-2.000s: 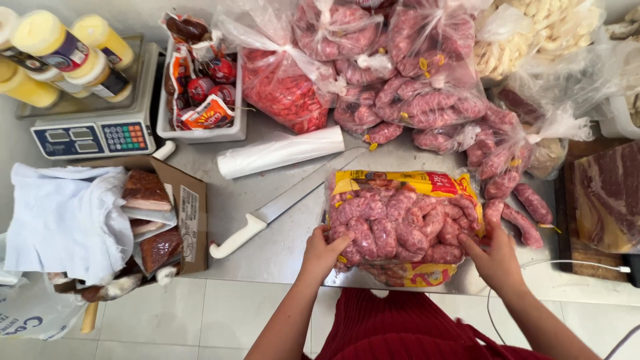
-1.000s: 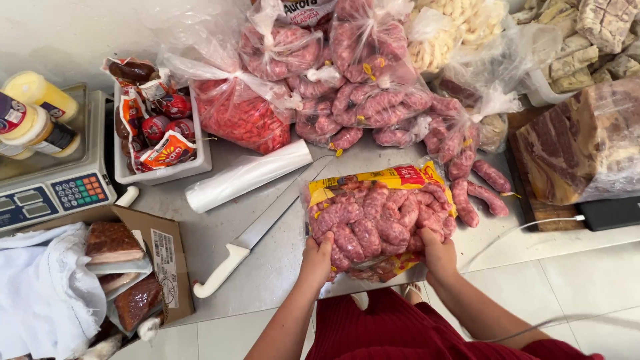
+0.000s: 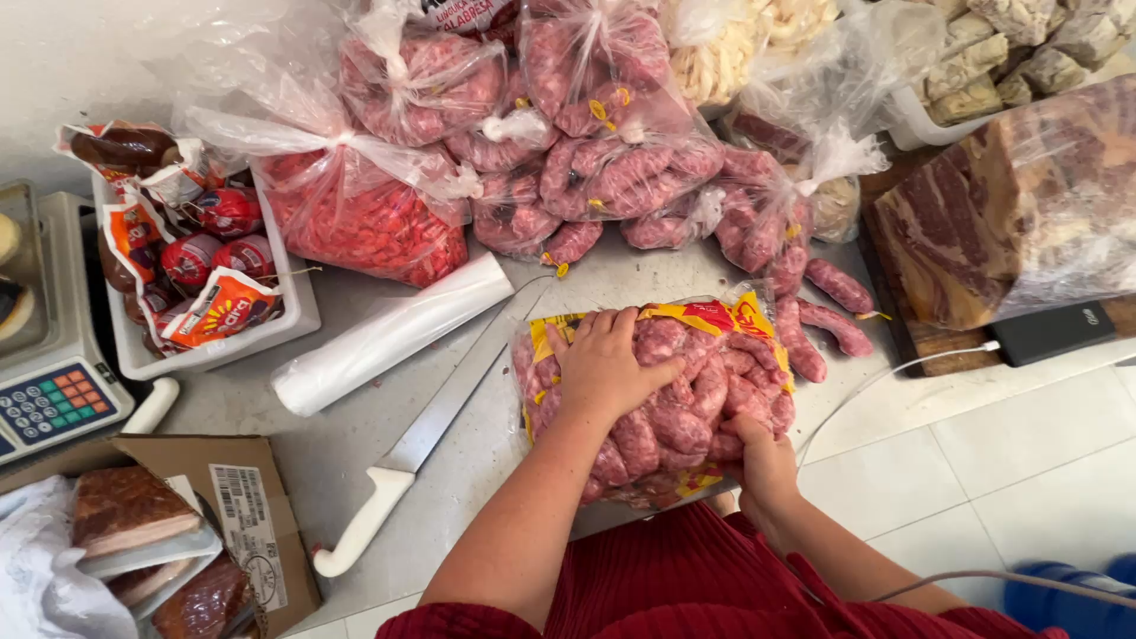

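A clear plastic package of raw sausages with yellow and red print lies at the near edge of the metal table. My left hand rests on its upper left part, fingers spread over the film. At the package's lower right, my right hand grips the side, with its fingertips partly hidden. Left of the package lies a long knife with a white handle, its blade pointing away from me. A white roll of plastic bags is beside the blade. Loose sausage links lie just right of the package.
Tied bags of sausages and a bag of red pieces line the back. A white bin, a scale and a cardboard box stand left. Right are a large meat slab, a black power bank and its cable.
My left hand has moved from the package's left side onto its top. My right hand stays at the right side. The view has shifted noticeably.
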